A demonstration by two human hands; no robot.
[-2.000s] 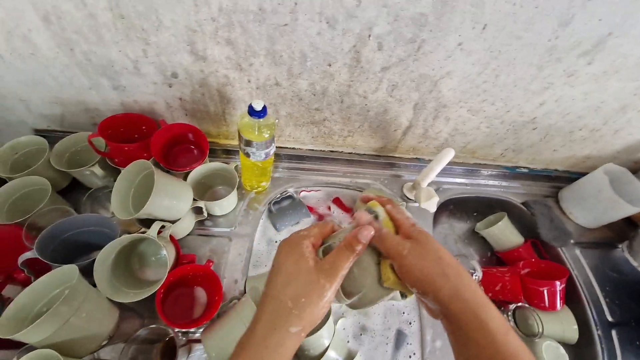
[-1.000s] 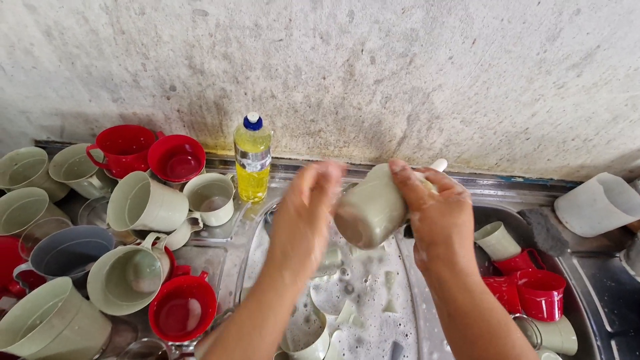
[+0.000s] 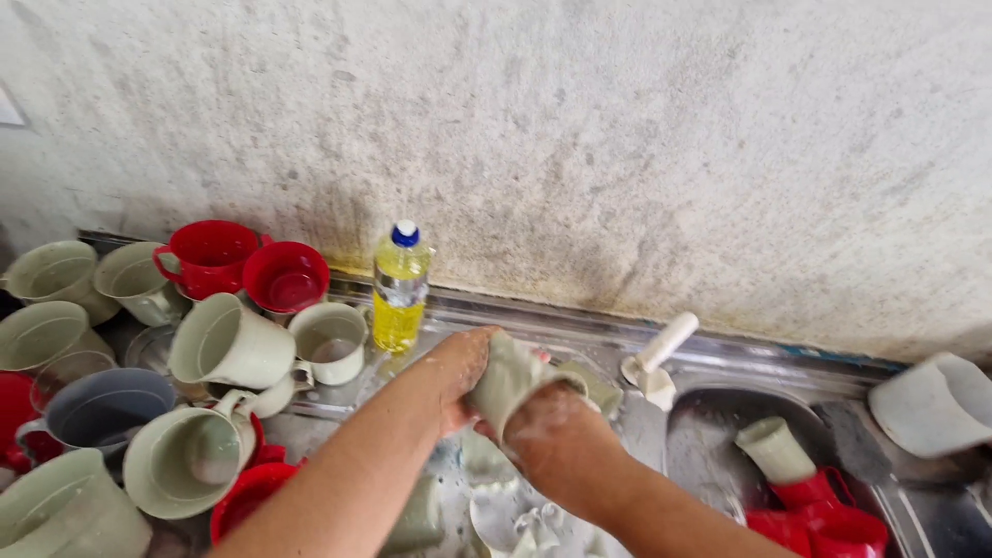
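Over the soapy left basin, my left hand grips a pale green plastic mug from its left side. My right hand reaches into the mug's open mouth, its fingers hidden inside. Whether a sponge is in there cannot be seen. Another pale green mug lies just behind my right hand. Below my hands, more pale green mugs lie in the suds. A bottle of yellow dish liquid with a blue and white cap stands behind my left forearm.
Many pale green mugs, red mugs and a grey mug crowd the left drainboard. A white tap rises between the basins. The right basin holds red and green mugs. A white plastic container is at far right, a stained wall behind.
My left hand was off the mug one second ago and now holds it. My right hand has gone from the mug's outside to its inside. A yellow sponge seen two seconds ago is out of sight.
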